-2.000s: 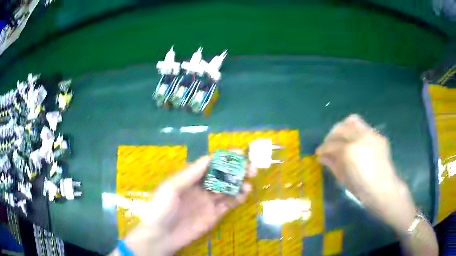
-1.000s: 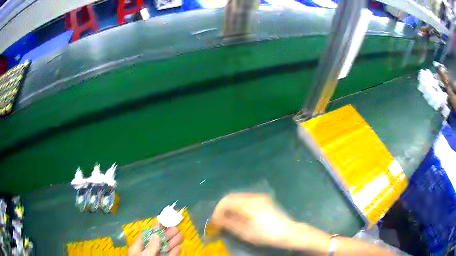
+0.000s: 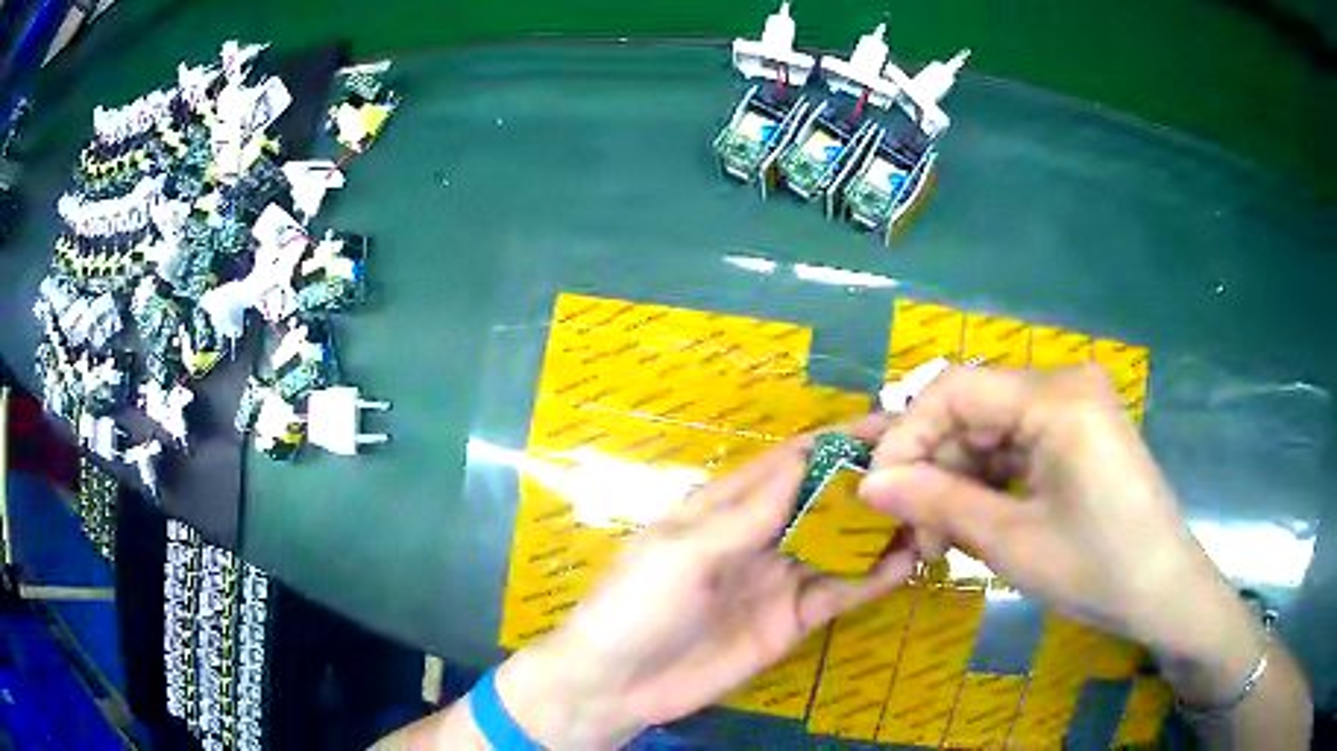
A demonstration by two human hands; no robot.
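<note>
My left hand point(image 3: 704, 602) holds a green circuit board point(image 3: 830, 458) near the centre, above the yellow sheets. A yellow adhesive piece point(image 3: 843, 525) lies against the board's near side. My right hand point(image 3: 1026, 492) has its thumb and finger pinched at the piece's right edge. A white plug end point(image 3: 921, 385) shows just behind my right fingers, partly hidden by them. Yellow tape sheets point(image 3: 660, 396) with dark print lie flat on the bench under both hands, with gaps where the dark bench shows.
Three taped units point(image 3: 815, 154) stand in a row at the far edge. A jumbled pile of untaped units point(image 3: 220, 250) is at the left, partly on a black mat point(image 3: 205, 455). The brighter green strip point(image 3: 587, 18) runs beyond the bench.
The view has swung back to the left and down. My right hand has come over to the board in my left hand, and a yellow piece now lies against the board.
</note>
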